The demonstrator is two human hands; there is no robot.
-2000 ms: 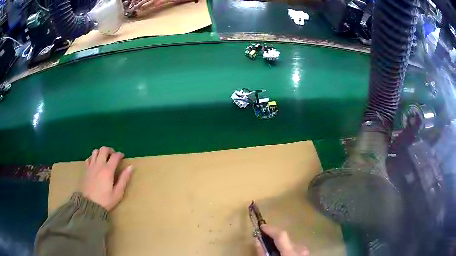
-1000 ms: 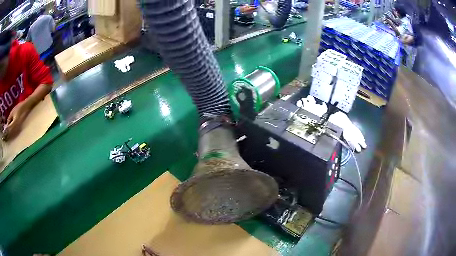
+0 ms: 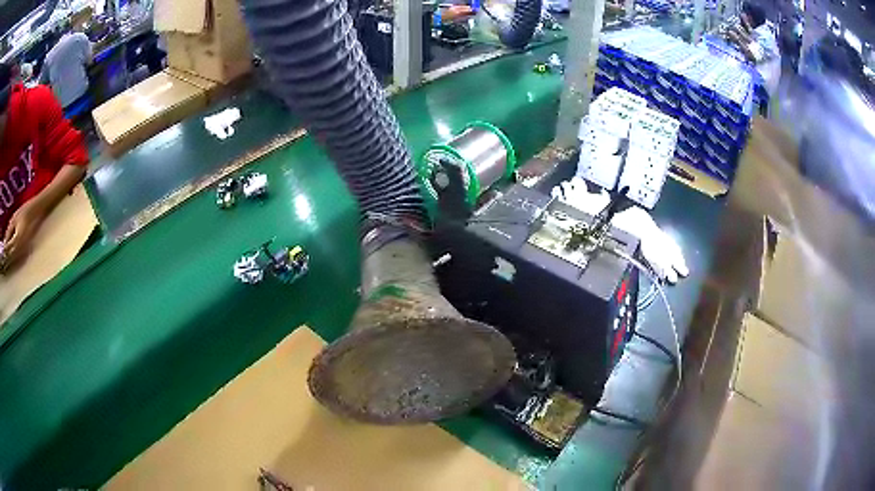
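Neither of my hands shows. Only the dark tip of the soldering iron (image 3: 273, 479) shows at the bottom edge, over the cardboard work mat (image 3: 230, 422); its handle is out of the picture. Two assemblies of white housing and circuit board lie on the green conveyor belt (image 3: 125, 345): a nearer one (image 3: 271, 262) and a farther one (image 3: 242, 189). The dusty fume extractor hood (image 3: 413, 369) hangs over the mat's right part.
Right of the hood stand a black soldering station (image 3: 547, 278), a solder wire spool (image 3: 480, 161) and white gloves (image 3: 652, 242). Blue-and-white stacked boxes (image 3: 681, 96) are behind. A person in a red top (image 3: 38, 144) sits across the belt. Cartons (image 3: 758, 384) are at the right.
The view has swung right since two seconds ago, and both hands have left the picture. Since one second ago, the assemblies have shifted right relative to the hood.
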